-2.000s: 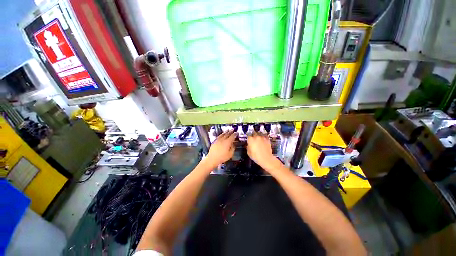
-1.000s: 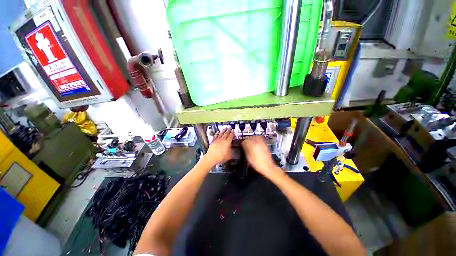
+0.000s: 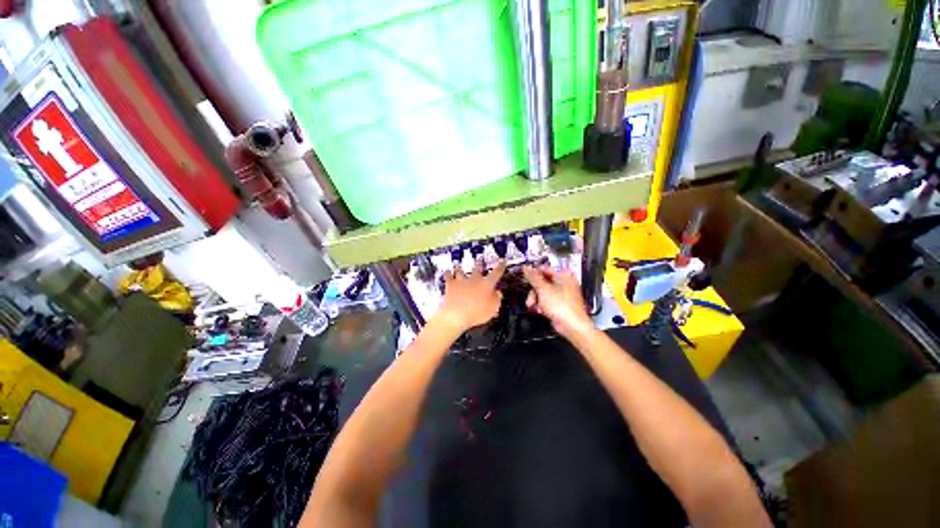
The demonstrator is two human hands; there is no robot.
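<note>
My left hand [image 3: 473, 297] lies at the mould, palm down with its fingers spread over the front row of cavities. My right hand [image 3: 557, 295] is beside it, fingers bent near the black cable leads [image 3: 515, 299] that hang between the hands. The silver mould [image 3: 425, 294] sits under the green platen edge [image 3: 495, 217], between the steel columns, with a row of dark parts along its back. Whether my fingers grip any lead is too small to tell.
A tangled black cable pile [image 3: 263, 443] lies left on the mat-covered table [image 3: 557, 433]. A green plastic tray [image 3: 412, 103] stands upright behind a steel column [image 3: 535, 93]. Nippers and a spray bottle [image 3: 655, 281] lie on the yellow cabinet [image 3: 711, 335] at right. A cardboard box [image 3: 866, 454] is lower right.
The view has swung, so the press appears further left and tilted. My right hand has moved away from my left to the right side of the leads. My left hand remains at the mould.
</note>
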